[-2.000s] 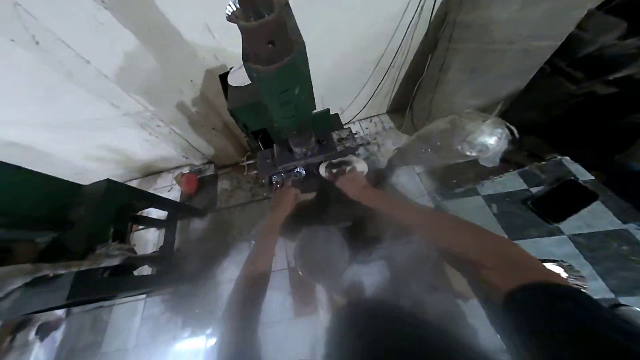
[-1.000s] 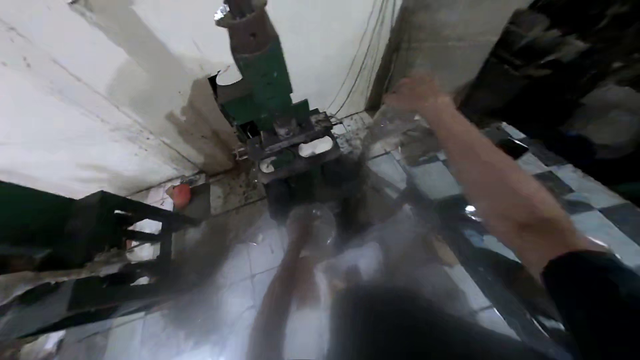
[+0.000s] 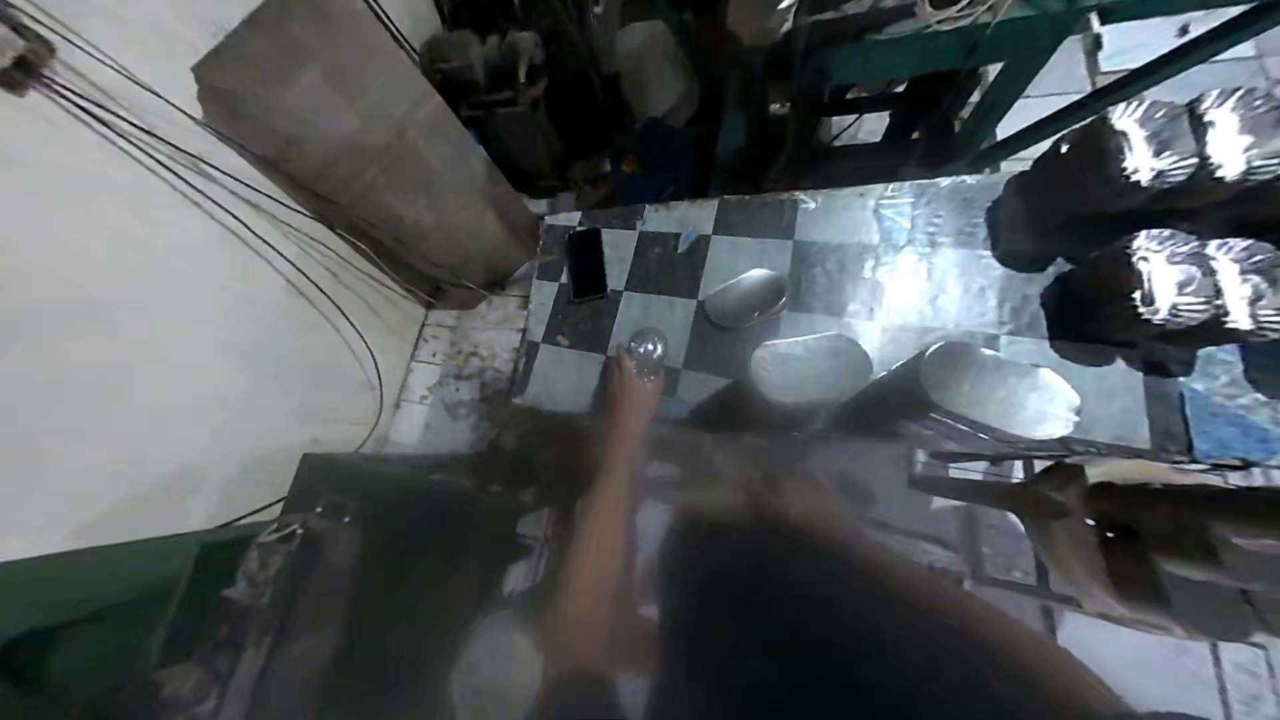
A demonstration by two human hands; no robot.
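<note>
My left hand [image 3: 632, 378] reaches over a checkered tabletop [image 3: 570, 378], its fingers on a small, round shiny metal piece [image 3: 647, 346]. Blurred near my dark clothing, my right hand [image 3: 790, 500] is lower and to the right; whether it holds anything cannot be told. One shallow oval metal piece [image 3: 746, 298] lies right of the left hand. Beside it, along the near edge, are an oval-topped stack of metal pieces [image 3: 812, 368] and a longer stack lying tilted [image 3: 1000, 390].
A black phone [image 3: 586, 264] lies at the table's left end. Rows of shiny metal pieces [image 3: 1155, 140] stand at the right. A green machine [image 3: 390, 570] is at lower left, a concrete pillar [image 3: 370, 130] at upper left. Cables [image 3: 250, 225] hang along the wall.
The view has turned from the green press to the checkered table. My left hand, earlier at the press, is now over the tabletop at the round metal piece. My right hand has come down near my body.
</note>
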